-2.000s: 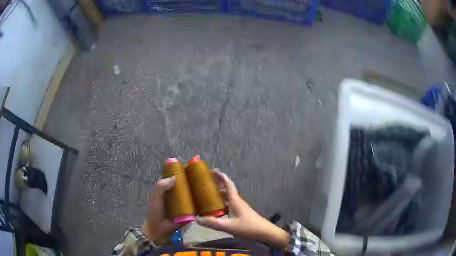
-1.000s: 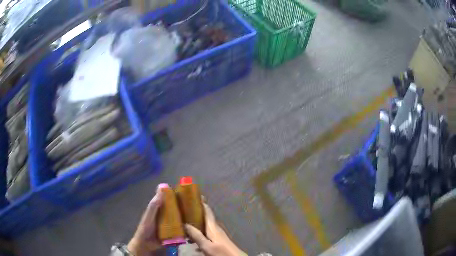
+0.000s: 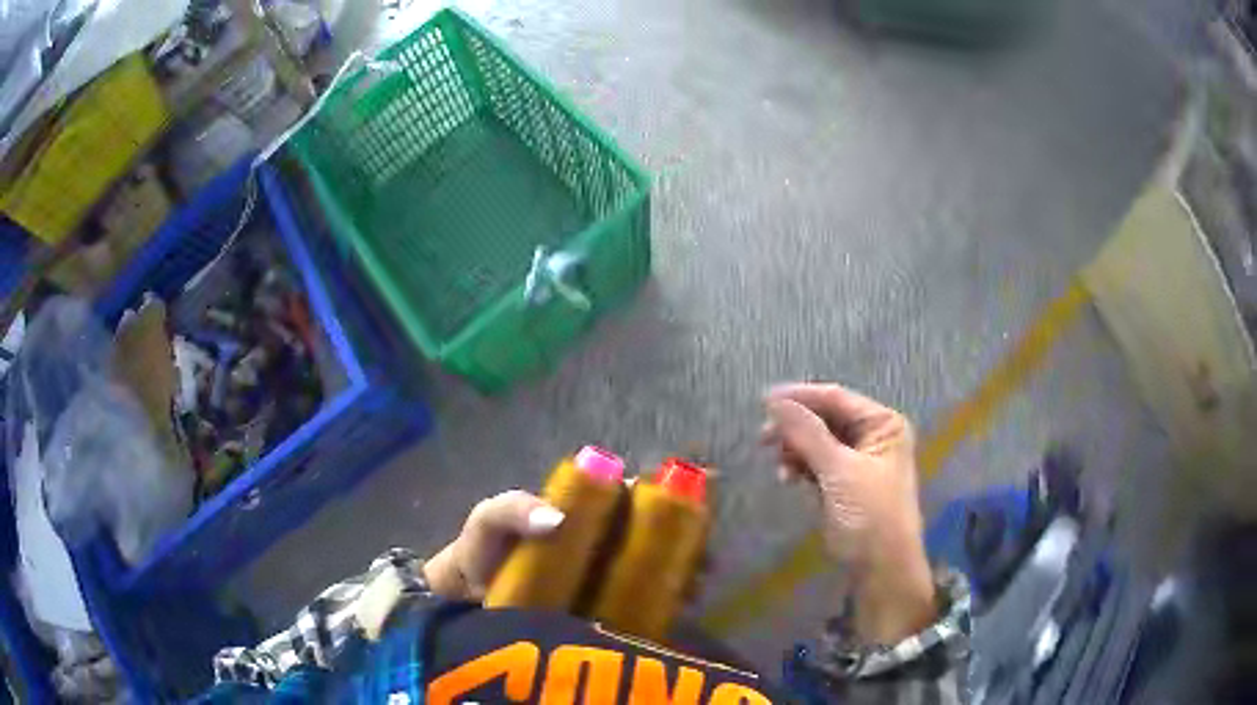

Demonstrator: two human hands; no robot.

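Observation:
Two orange-brown thread cones are held side by side close to my body at the bottom centre, one with a pink tip (image 3: 563,534) and one with a red tip (image 3: 656,548). My left hand (image 3: 499,534) holds them from the left side, its thumb by the pink-tipped cone; its other fingers are mostly hidden behind the cones. My right hand (image 3: 852,475) is raised to the right, off the cones, with fingers curled and slightly blurred. Whether it pinches a thin thread cannot be told.
A green plastic crate (image 3: 476,344) stands ahead left beside a blue crate (image 3: 361,413) of mixed small items and clear plastic. Blurred dark grey pieces (image 3: 1061,592) lie at lower right. A yellow line (image 3: 1013,369) and a pale board (image 3: 1172,303) are at right.
My right hand has let go of the cones and moved right. The cones are nearer my body. The view has shifted, so the green crate appears closer and the blue crates further left.

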